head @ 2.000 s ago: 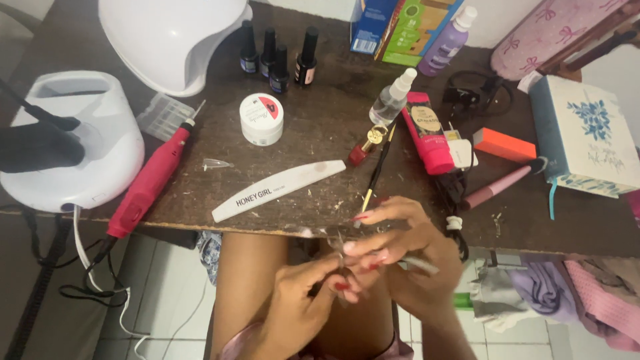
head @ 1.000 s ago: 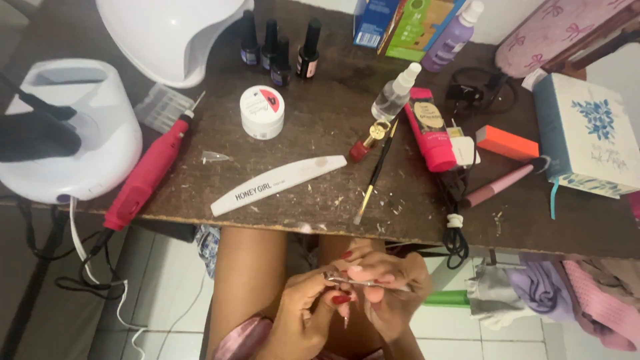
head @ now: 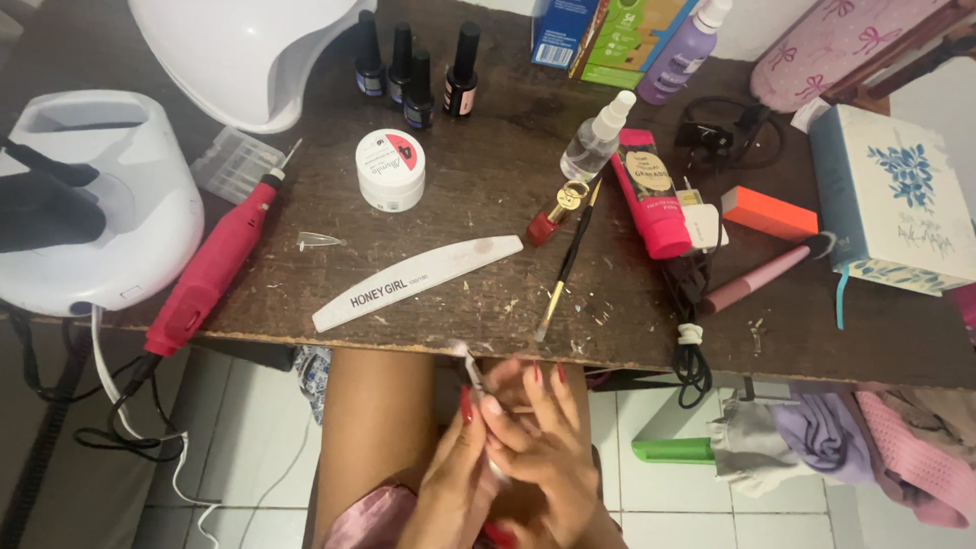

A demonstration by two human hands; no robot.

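Note:
My left hand and my right hand meet above my lap, just below the table's front edge. A slim metal manicure tool points up toward the edge between them, gripped by my right fingers. My left thumb, with a long red nail, rests against it; the other left fingers are mostly hidden. Two right fingers with red nails extend upward. Nearest on the table are a white nail file, a thin nail brush and a red nail polish bottle.
A red electric nail drill lies left, beside a white device. Behind stand a white jar, several polish bottles and a clear spray bottle. At right are a pink tube, an orange block and a boxy book.
The metal tool has turned from lying roughly crosswise to pointing up toward the table edge. My right fingers have spread, and my hands remain close together.

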